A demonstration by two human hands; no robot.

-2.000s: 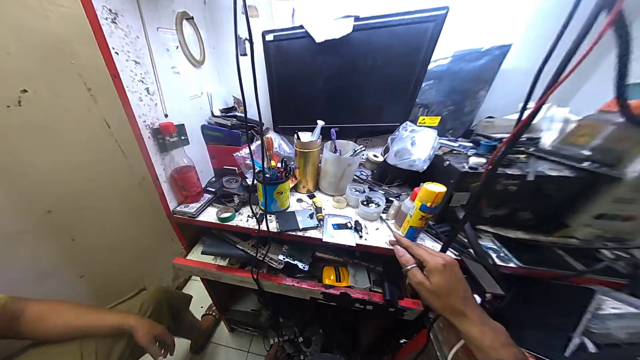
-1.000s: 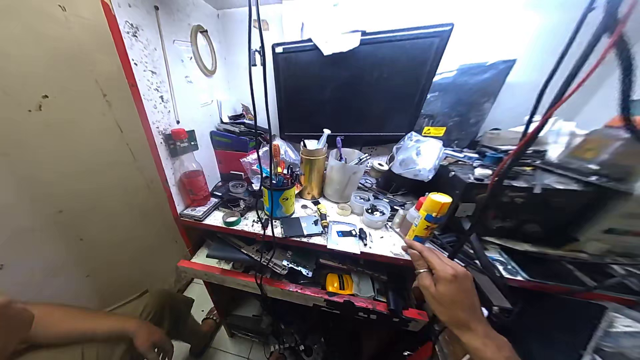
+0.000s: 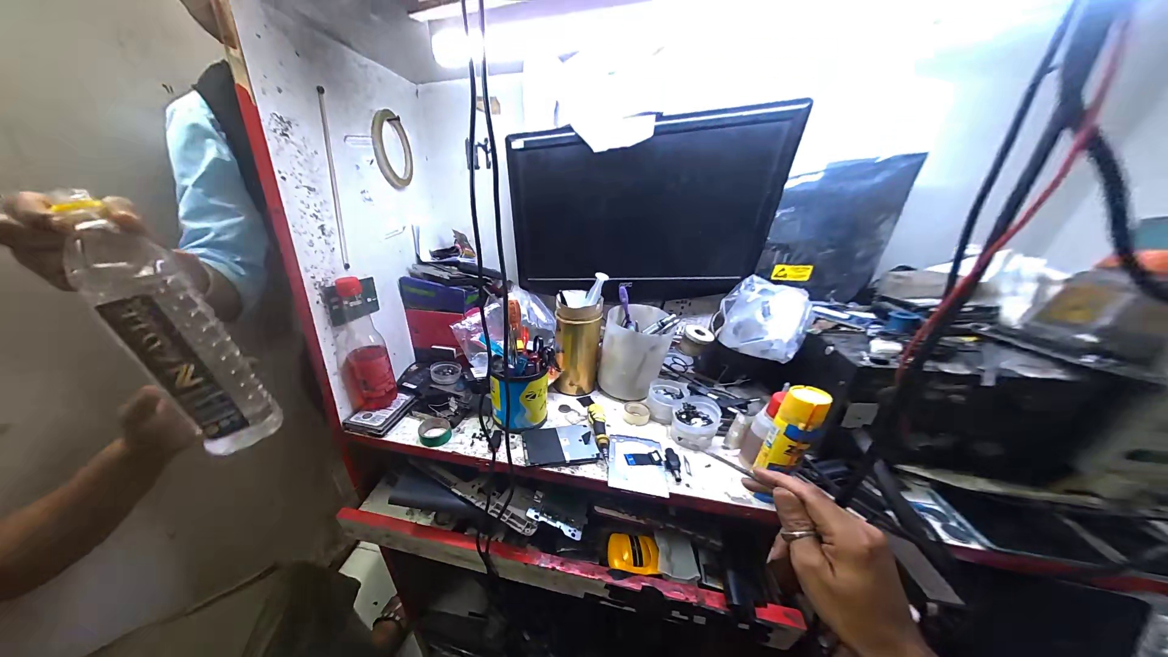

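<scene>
My right hand (image 3: pixel 835 557), with a ring on one finger, pinches a thin metal tool (image 3: pixel 730 465), perhaps tweezers, pointing up and left over the desk edge. Close to its tip stand a tub of small dark parts (image 3: pixel 695 423) and a yellow spray can (image 3: pixel 794 433). At the left, my left hand (image 3: pixel 160 422) is raised against the lower side of a clear plastic bottle (image 3: pixel 173 347); its fingers are blurred and partly hidden, so a grip cannot be told. Another person's hand (image 3: pixel 68 228) holds the bottle near its yellow cap.
On the desk are a screwdriver (image 3: pixel 597 427), a white tray (image 3: pixel 638 465), a pen tin (image 3: pixel 519 399) and a frosted cup (image 3: pixel 632 356), before a monitor (image 3: pixel 652 201). An open drawer (image 3: pixel 566 570) juts out below. Black cables (image 3: pixel 484 274) hang in front. A person's blue sleeve (image 3: pixel 214 182) is at left.
Another person's hand with the clear bottle has come into view at the left. My left hand has risen from beside the trouser leg to the bottle. My right hand still holds the thin tool.
</scene>
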